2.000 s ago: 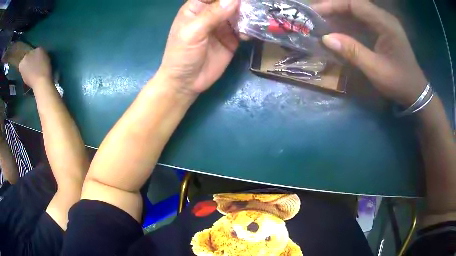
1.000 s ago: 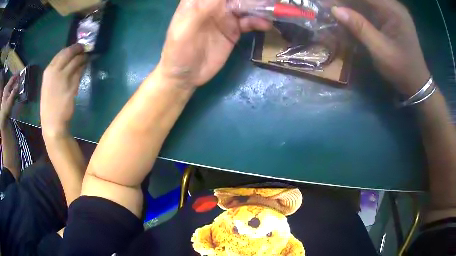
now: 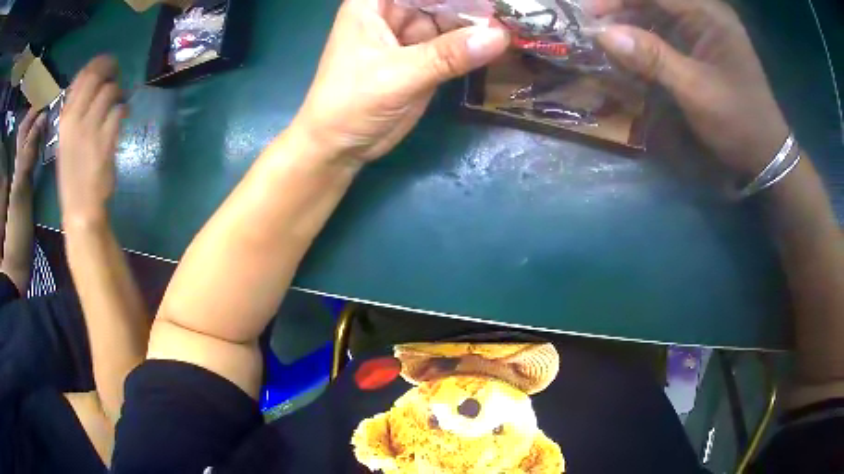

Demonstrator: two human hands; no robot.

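My left hand [image 3: 389, 79] and my right hand [image 3: 699, 74] hold a clear plastic bag [image 3: 546, 26] between them at the top of the view, thumbs on its near side. Red and black items show through the glare, and I cannot tell them exactly. Below and behind the bag, an open small carton [image 3: 555, 130], brown inside with dark outer walls, lies on the table. A shiny clear bag with dark cable [image 3: 560, 109] is in the carton. The carton's far side is hidden by the held bag and my hands.
The glossy dark-green table [image 3: 444, 250] has a pale curved edge. At the upper left, a black open carton [image 3: 196, 42] holds shiny bags. A neighbour's blurred hand [image 3: 88, 139] is over the table at the left. Another person's hand and a smaller carton [image 3: 39, 83] are at the far left.
My hands have turned and shifted the held bag, and my left thumb now lies across its front. The neighbour's hand has moved left, away from the black carton, which now sits further right.
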